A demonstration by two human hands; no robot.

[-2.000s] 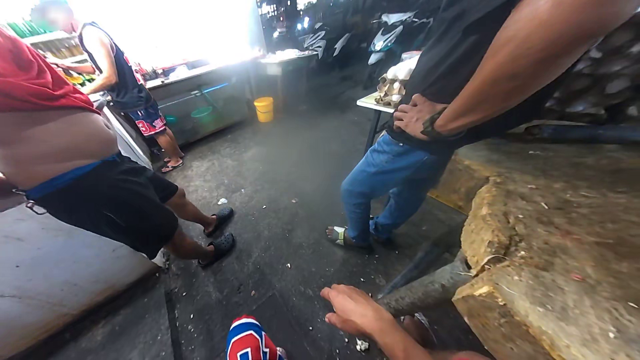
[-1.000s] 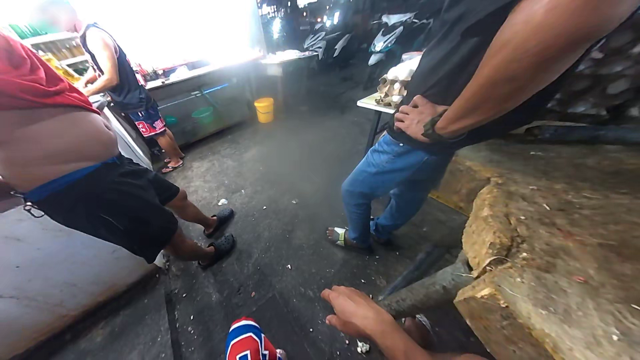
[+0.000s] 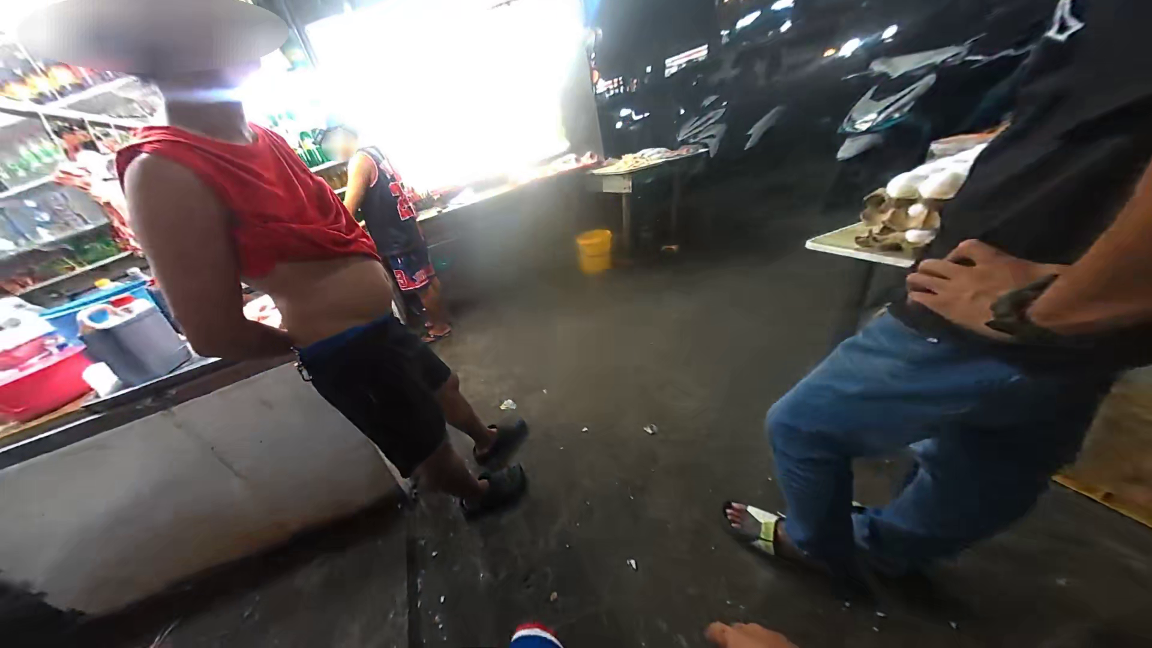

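Only a small part of a hand, seemingly my right hand (image 3: 749,635), shows at the bottom edge; its fingers are mostly cut off, and whether it holds anything is hidden. Left of it, the tip of a blue, white and red garment (image 3: 535,635) shows at the same edge. My left hand is out of view. Beyond my hand, the floor (image 3: 576,504) is dark and dotted with small pale scraps.
At left a person in a red shirt (image 3: 261,198) leans at a counter (image 3: 207,468). Another person (image 3: 396,207) stands behind. A person in jeans (image 3: 900,432) is at right, by a table (image 3: 855,245) with egg trays (image 3: 900,216). A yellow bucket (image 3: 594,251) stands farther back.
The view has swung up and to the left. My right hand, earlier seen with its forearm near the wooden slab, now barely shows at the bottom edge.
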